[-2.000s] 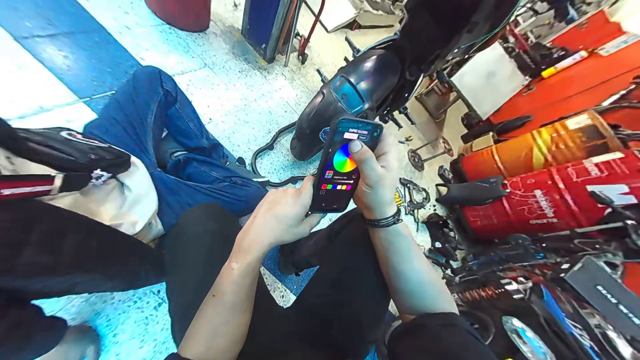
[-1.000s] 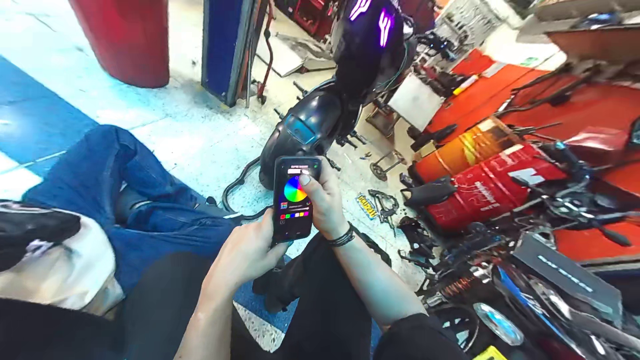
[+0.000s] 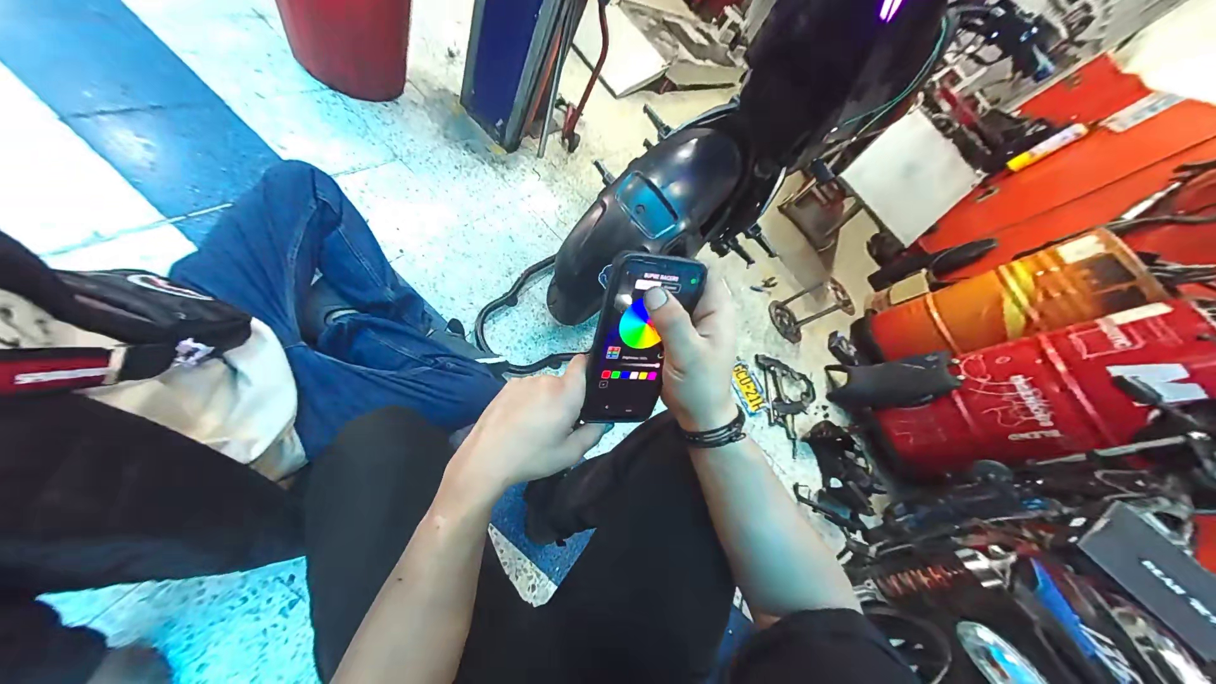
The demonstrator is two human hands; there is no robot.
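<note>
Both my hands hold a dark smartphone upright above my lap. My left hand grips its lower left edge. My right hand wraps the right edge, its thumb over the top of a colour wheel on the lit screen. Below the wheel is a row of small colour squares. A dark bracelet circles my right wrist. Just beyond the phone is the black fender of a motorcycle, with a purple light glowing higher on its body.
At left, a person in blue jeans sits close by. Red drum and blue post stand beyond. On the right are an orange drum, a red drum and piled motorcycle parts. A black cable lies on the floor.
The view has shifted. Two purple lights on the motorcycle showed one second ago; now only one shows at the top edge. Both hands have stayed on the phone, the right thumb near the wheel.
</note>
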